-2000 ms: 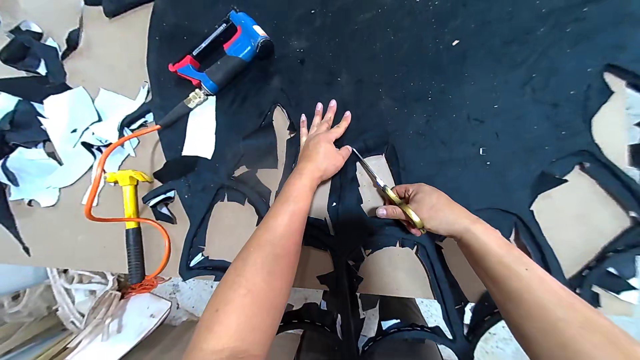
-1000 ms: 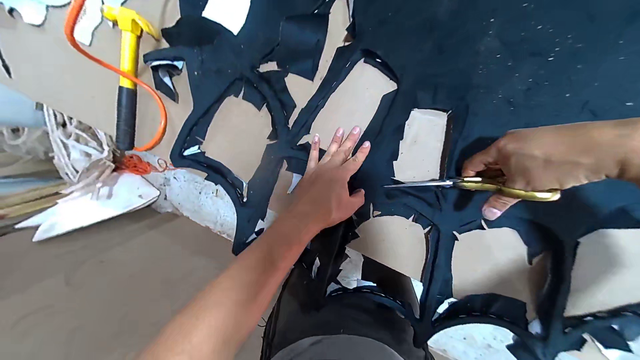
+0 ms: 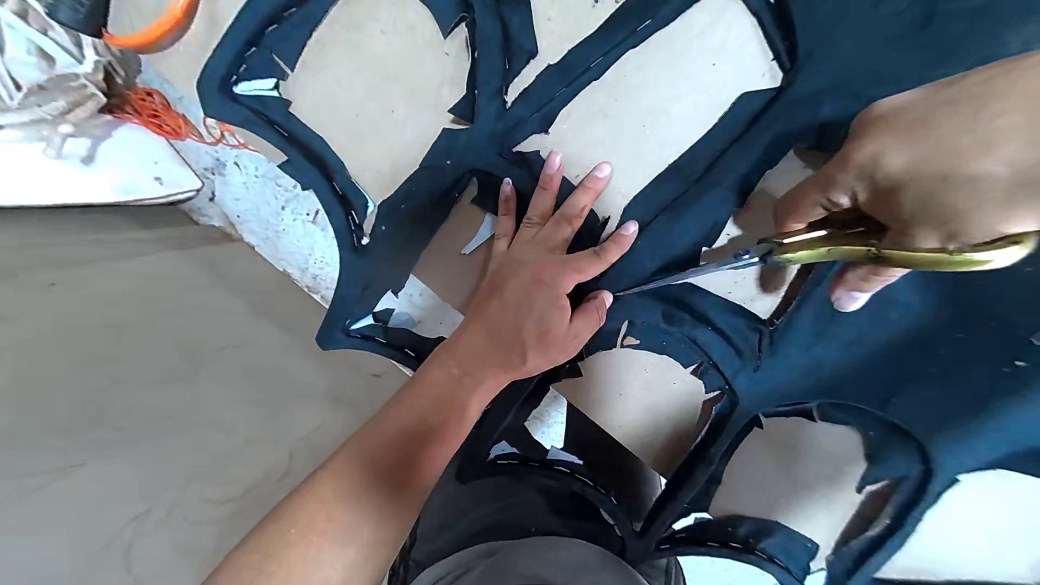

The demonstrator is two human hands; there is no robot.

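Dark fabric with large cut-out openings lies over a light board, and rows of staples run along its edge strips. My left hand presses flat on the fabric with its fingers spread. From the right, my right hand grips the brass-coloured handles of a pair of scissors. The scissors lie nearly level over one opening, their blades looking closed, with the tip on the fabric close by my left thumb. Part of the handles is hidden behind my right fingers.
Orange string and pale cords lie at the upper left beside a white panel. Part of an orange hose shows above them. Grey floor fills the lower left. Fabric edges hang near my body at the bottom.
The view has come much closer to the fabric. The scissors' tip, which a second ago was apart from my left hand, is now beside its thumb. The stapler seen two seconds ago is out of view.
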